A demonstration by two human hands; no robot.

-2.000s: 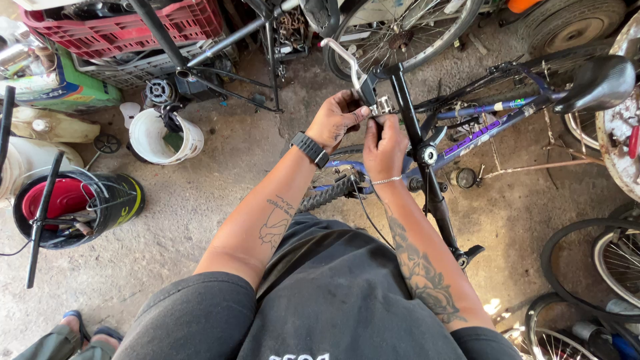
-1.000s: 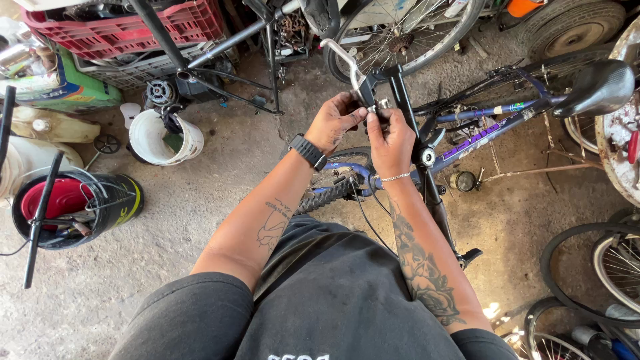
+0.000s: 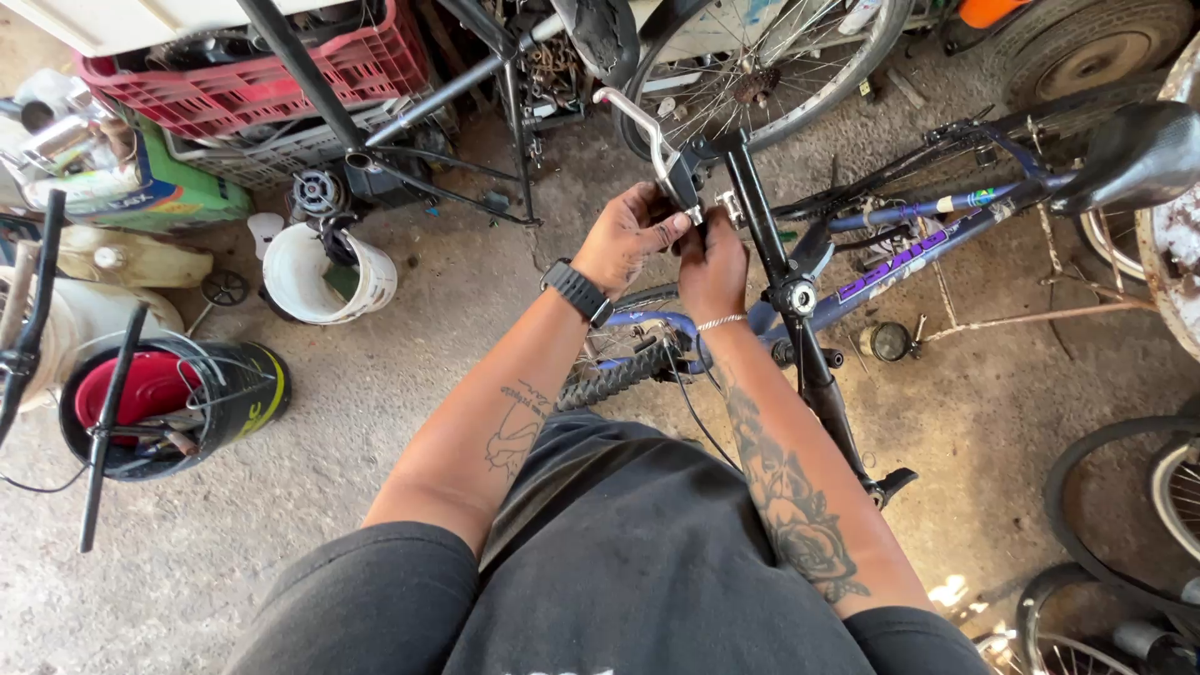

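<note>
A blue and purple bicycle [image 3: 891,272] stands before me, its black handlebar [image 3: 757,211] running across from upper left to lower right. Near the bar's upper end is a brake lever [image 3: 647,127] with a silver blade and black body. My left hand [image 3: 630,236] grips the lower end of the lever body between thumb and fingers. Close beside it, my right hand [image 3: 714,267] has its fingertips at the same spot, by a small metal clamp [image 3: 729,206] near the bar; what they pinch is hidden. A black cable [image 3: 689,403] hangs below my right wrist.
Left on the floor stand a white bucket [image 3: 380,281] and a black bucket [image 3: 267,375] holding tools. A bare bike frame [image 3: 422,98] and red crate [image 3: 253,84] lie at upper left. A bicycle wheel [image 3: 862,84] is beyond the handlebar; tyres [image 3: 1064,469] lie at lower right.
Both hands stay at the brake lever. My right hand's fingers have shifted a little and now curl lower beside the left thumb.
</note>
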